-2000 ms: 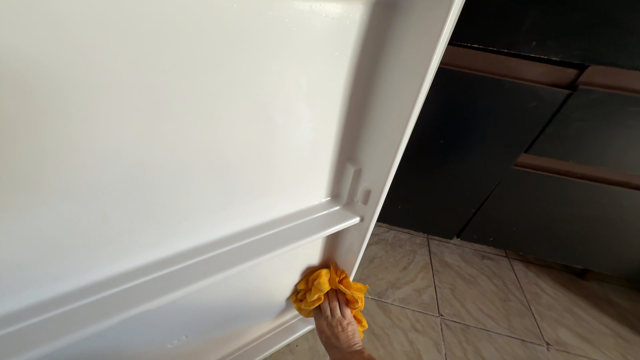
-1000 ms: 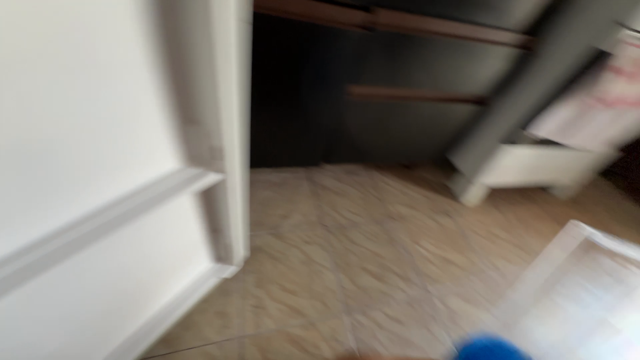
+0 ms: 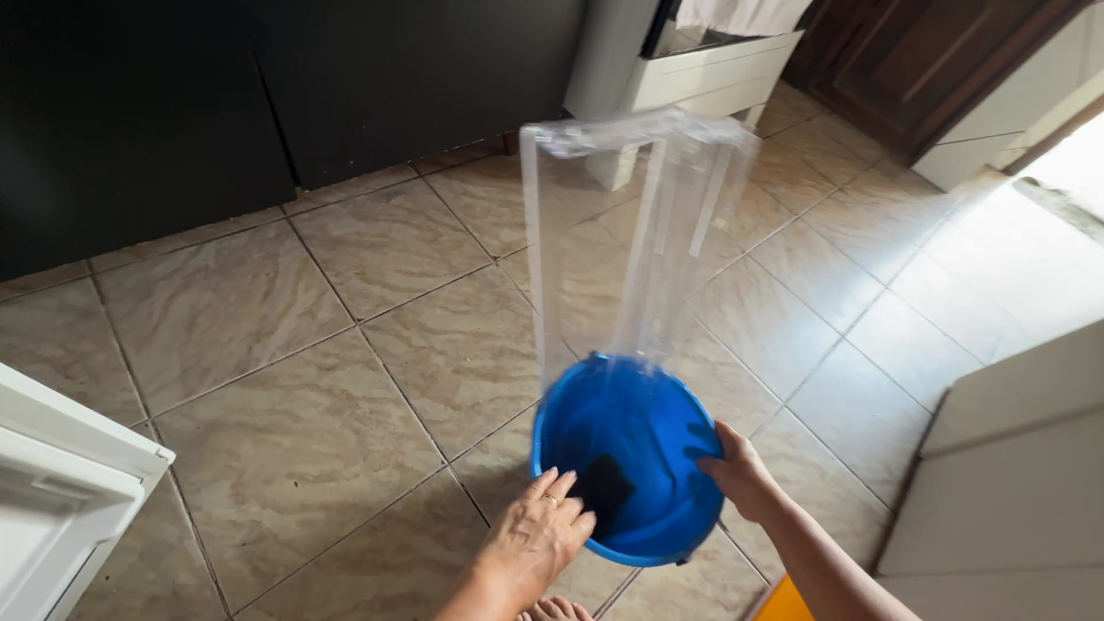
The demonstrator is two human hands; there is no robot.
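Note:
A blue plastic bucket is tilted so its inside faces me. My right hand grips its right rim, the thumb inside. My left hand rests at the lower left rim with its fingers spread and a ring on one of them; it holds nothing that shows. Inside the bucket lies a dark patch or object, too unclear to name. Clear plastic panels or a clear bin, blurred, stand upright with the lower end in the bucket. A bit of orange material shows at the bottom edge, beside my right forearm.
Tiled floor surrounds the bucket, with bare toes at the bottom. An open white door, like a refrigerator's, juts in at the left. Black cabinets and a white stove stand ahead; a pale panelled surface is at the right.
The view has swung right. The hand that wiped the white door with an orange cloth two seconds ago no longer holds it there; both hands are now at the blue bucket.

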